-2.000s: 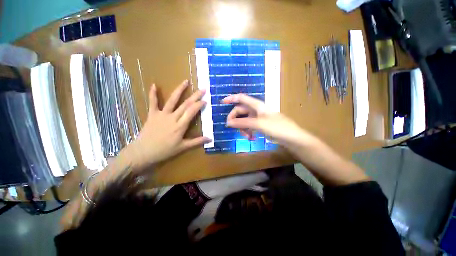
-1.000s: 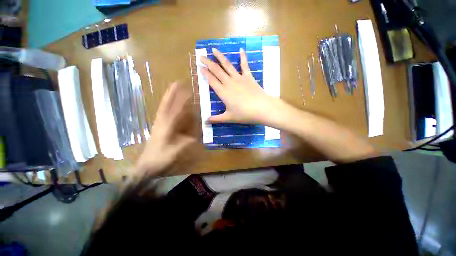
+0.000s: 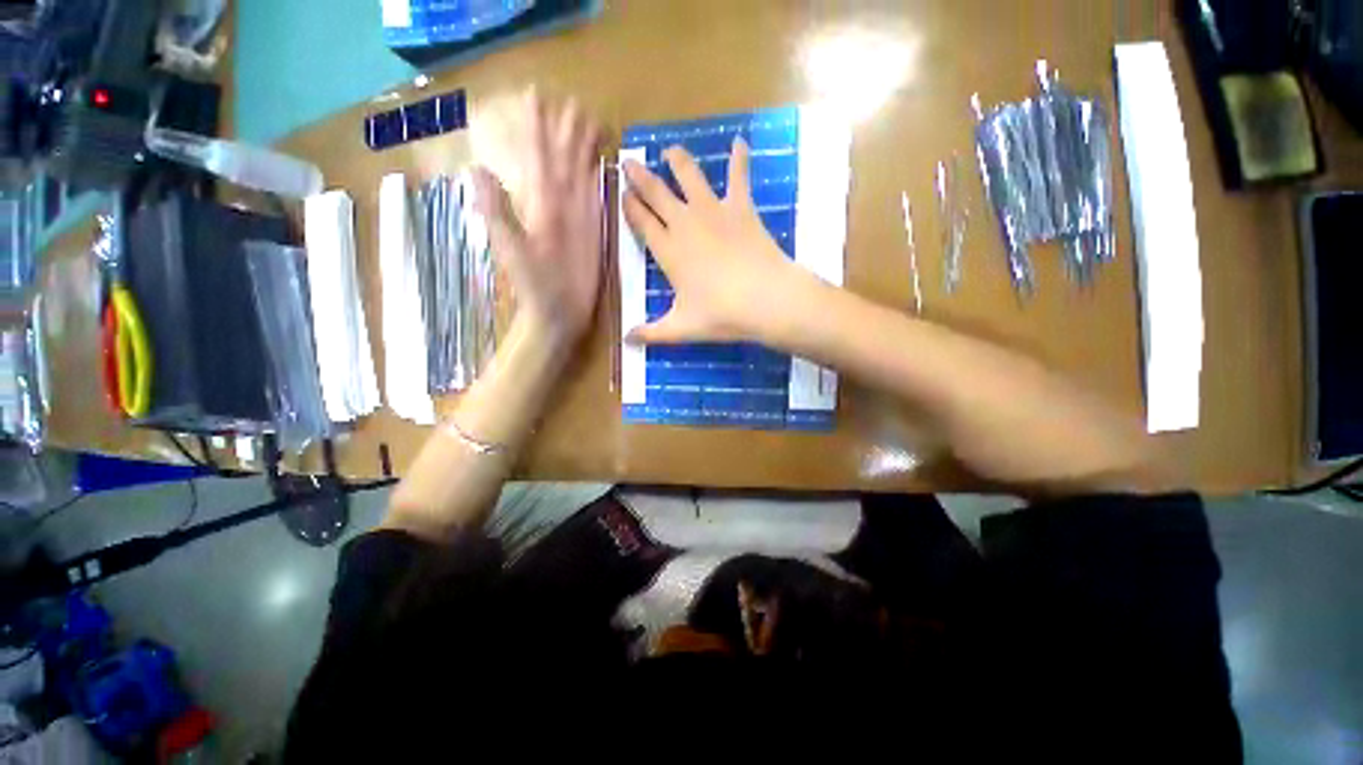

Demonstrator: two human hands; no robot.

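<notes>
A blue solar cell panel [image 3: 718, 386] with silvery lines lies on the brown tabletop. A white strip [image 3: 818, 224] lies along its right side and another [image 3: 632, 284] along its left side, partly hidden by fingers. My right hand [image 3: 715, 262] lies spread on the panel, its fingertips near the left strip, holding nothing visible. My left hand [image 3: 550, 217] is just left of the panel, slightly blurred, fingers apart, with nothing visible in it. A thin edge ribbon [image 3: 613, 351] lies between my left hand and the panel.
Left are long ribbons [image 3: 456, 284], white strip piles [image 3: 341, 307], a black box [image 3: 187, 321] and red-yellow loop handles [image 3: 132, 351]. A dark cell piece [image 3: 416, 120] and stacked panels [image 3: 464, 18] lie beyond. Right are short ribbons [image 3: 1046, 180], white strips [image 3: 1161, 239] and a yellowish sponge [image 3: 1268, 127].
My right hand has opened from a curled pose and spread flat on the panel. My left hand has left the panel's left edge and moved up beside it. The view has shifted left.
</notes>
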